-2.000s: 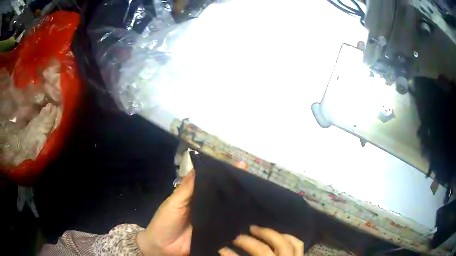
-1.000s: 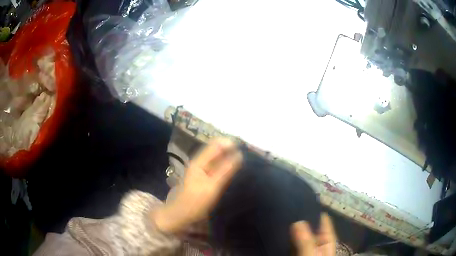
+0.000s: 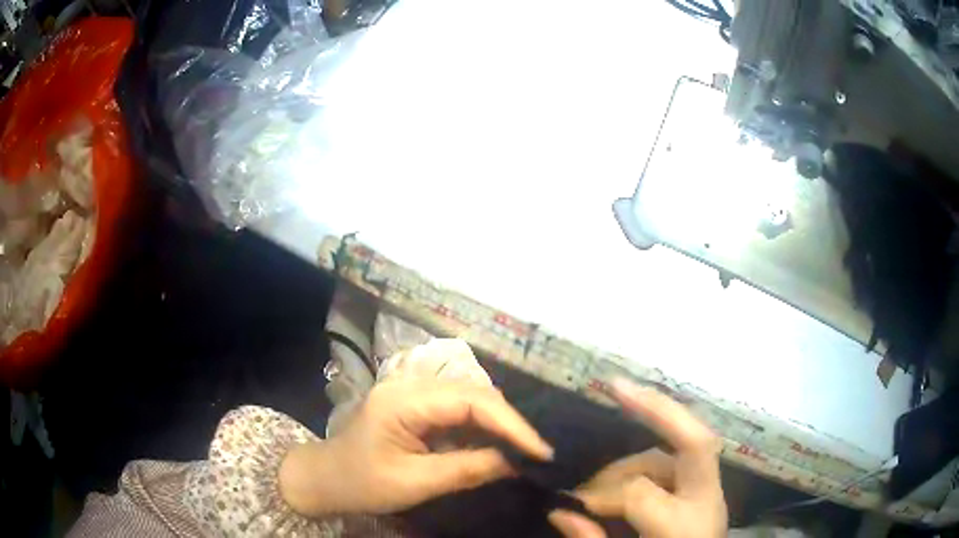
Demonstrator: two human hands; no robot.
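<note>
My left hand [image 3: 405, 447] is at the lower middle, in front of the table edge. Its thumb and fingers pinch dark material, seemingly the edge of the black fabric [image 3: 473, 515]. My right hand [image 3: 668, 478] faces it from the right, its lower fingertips at the same dark edge and its forefinger raised near the table edge. The fabric hangs low between and below the hands; its outline merges with the dark background. A cream fabric piece [image 3: 442, 359] shows just behind my left hand, below the table edge.
The white table [image 3: 473, 179] has a worn, patterned front edge. The sewing machine head [image 3: 783, 95] stands at the right, a black bundle [image 3: 894, 252] beside it. A clear plastic bag [image 3: 242, 137] lies at the table's left; a red-orange bag [image 3: 110, 210] holds cream pieces [image 3: 53, 252].
The black panel was spread between the hands and is now lower and less visible. My hands have come closer together. The cream piece has come into clearer view. The camera view has shifted slightly.
</note>
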